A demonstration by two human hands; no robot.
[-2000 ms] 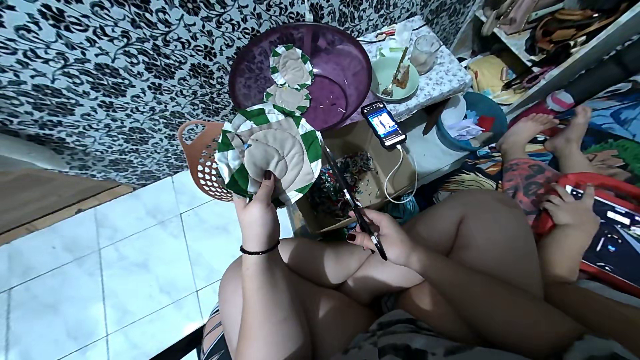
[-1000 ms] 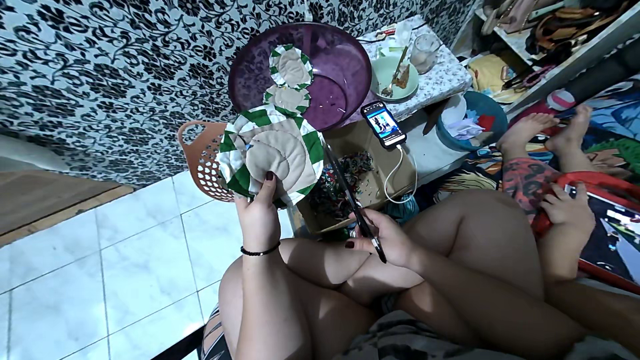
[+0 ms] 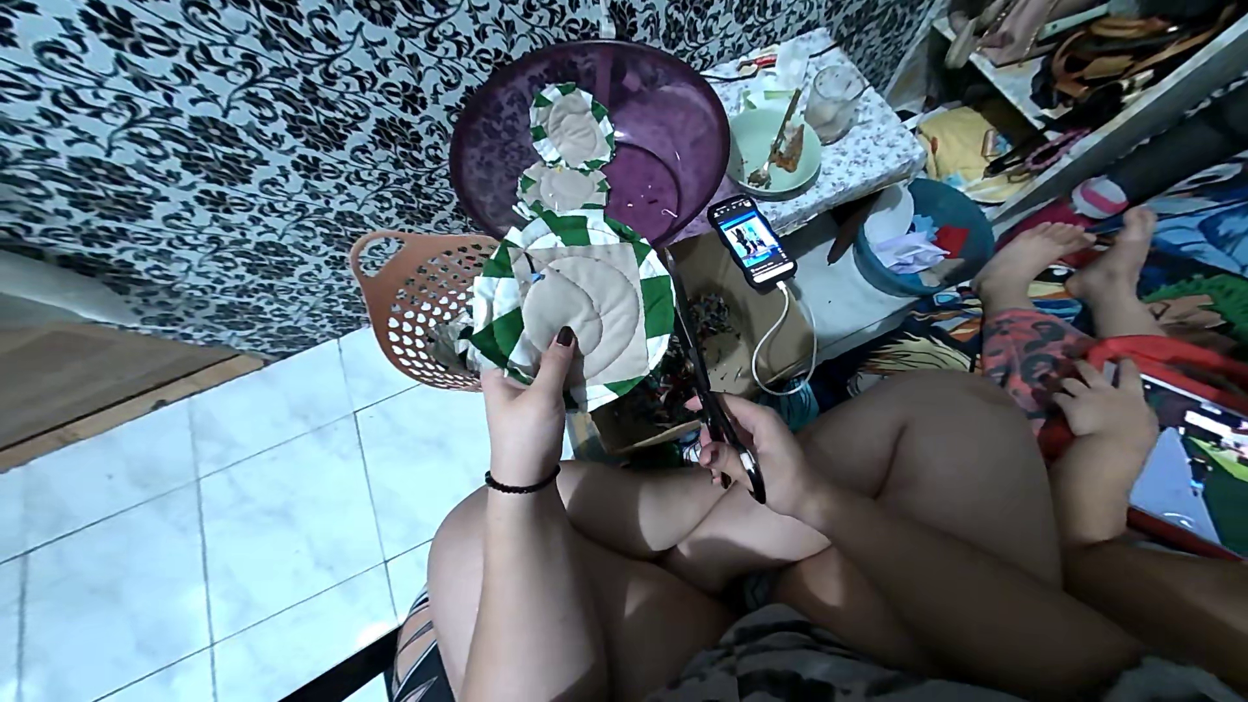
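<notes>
My left hand (image 3: 531,405) pinches the lower edge of a round quilted fabric piece (image 3: 595,302), beige with a green and white checked border, its thumb on top. My right hand (image 3: 760,453) holds black-handled scissors (image 3: 717,419) whose long blades point up along the right edge of the fabric; whether they touch it I cannot tell. Smaller round pieces of the same look, one (image 3: 573,127) above another (image 3: 564,187), extend from the big piece over a purple plastic basin (image 3: 487,107). How they are joined is not clear.
A cardboard box (image 3: 731,361) with fabric scraps lies beneath the scissors, beside an orange perforated basket (image 3: 395,331). A charging phone (image 3: 753,242) rests near a small table (image 3: 877,146) with a plate (image 3: 799,175) and glass. At right, another person's hand (image 3: 1111,405) touches a red-framed tablet.
The large fabric piece has shifted or turned slightly in my left hand. My right hand keeps the scissors in nearly the same place. The other person's hand and red-framed tablet have moved.
</notes>
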